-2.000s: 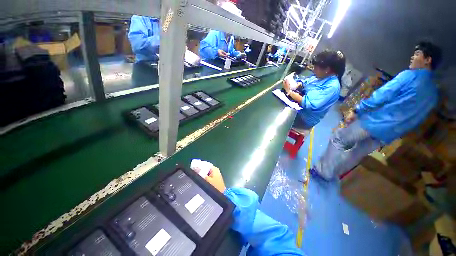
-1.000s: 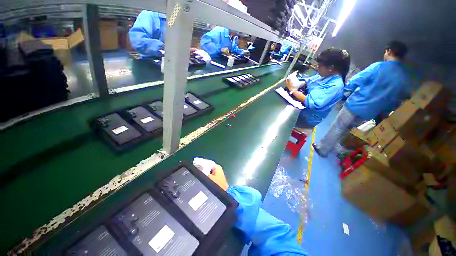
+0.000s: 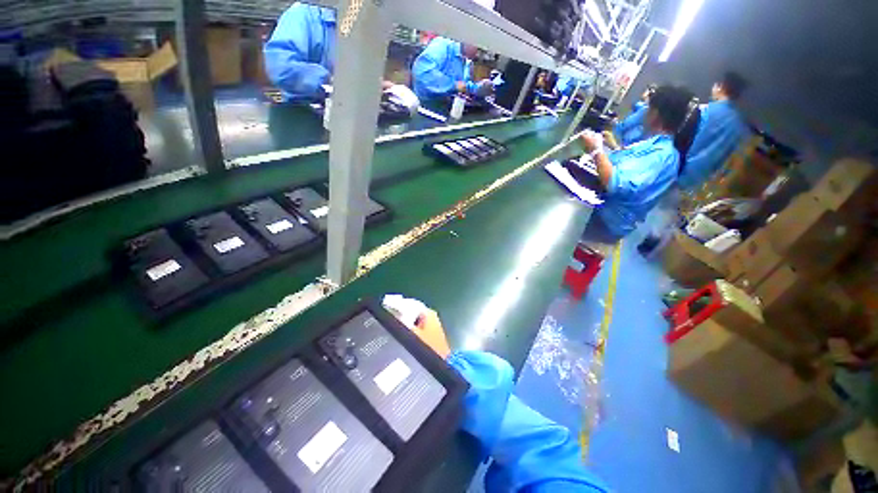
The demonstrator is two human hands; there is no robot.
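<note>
A black foam tray [image 3: 454, 397] lies on the dark green bench in front of me, cut off at the bottom edge. It holds phones back side up, each with a camera cluster and a white label; the nearest whole one is a grey phone [image 3: 416, 397], with another grey phone [image 3: 300, 414] to its left. My right hand [image 3: 431, 330] rests at the tray's far right corner, holding a white crumpled wipe [image 3: 404, 308]. The sleeve hides part of the tray's right side. My left hand is not in view.
A second tray of phones [image 3: 217, 274] lies on the green belt behind a grey post [image 3: 354, 144]; a smaller tray [image 3: 467, 162] is farther along. A worn metal edge [image 3: 236, 337] separates bench and belt. Workers in blue sit beyond. A red stool [image 3: 583, 270] and cartons stand right.
The tray on the belt has moved left past the post. The standing person has moved farther away behind the seated worker. My right hand has stayed at the tray corner with the wipe.
</note>
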